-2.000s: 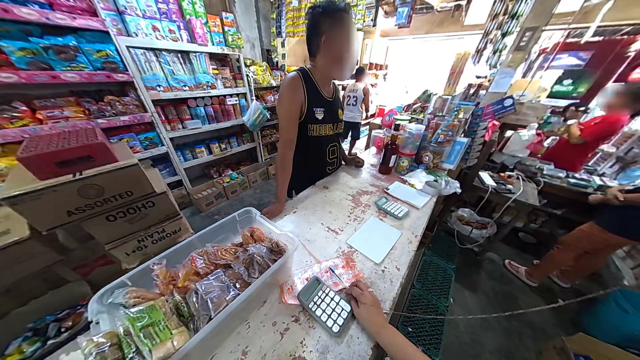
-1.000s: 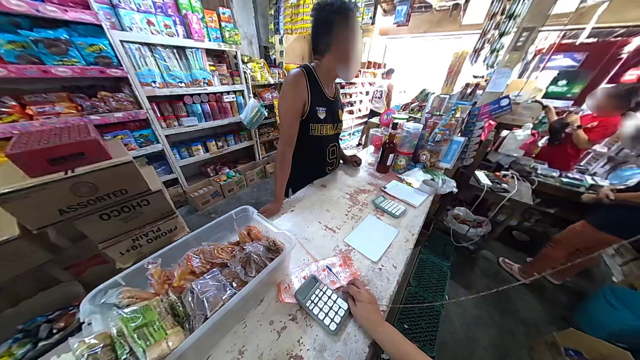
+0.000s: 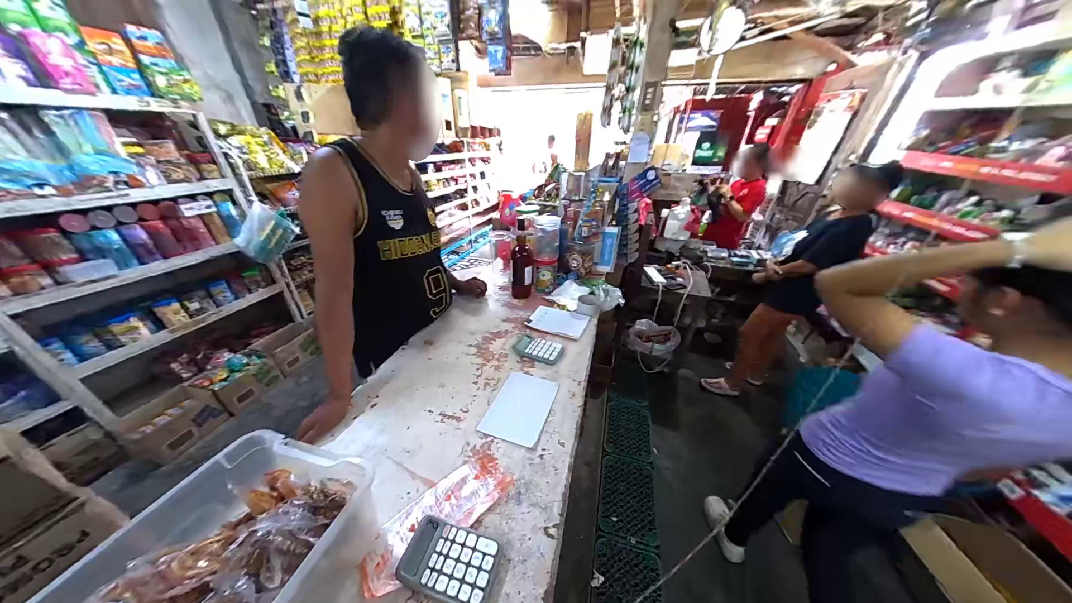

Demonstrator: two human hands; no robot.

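Observation:
Neither of my hands is in view now. A grey calculator (image 3: 450,559) with pale keys lies at the near end of the worn white counter (image 3: 452,368), partly over a clear and orange plastic wrapper (image 3: 452,502). To its left stands a clear plastic bin (image 3: 360,502) holding bagged baked goods (image 3: 293,519). Farther along lie a white sheet of paper (image 3: 517,409), a second calculator (image 3: 538,349) and a white pad (image 3: 559,322). A dark red bottle (image 3: 522,266) stands upright beyond them.
A person in a black jersey (image 3: 394,251) leans one hand on the counter's left edge. On the right, a person in a lilac shirt (image 3: 938,402) has an arm raised, near a rope (image 3: 754,486). Two people stand farther back. Stocked shelves (image 3: 126,276) line the left; green crates (image 3: 628,469) lie beside the counter.
My hand, earlier at the near calculator, has left the view. The view has turned to the right, and a person in a lilac shirt now shows there.

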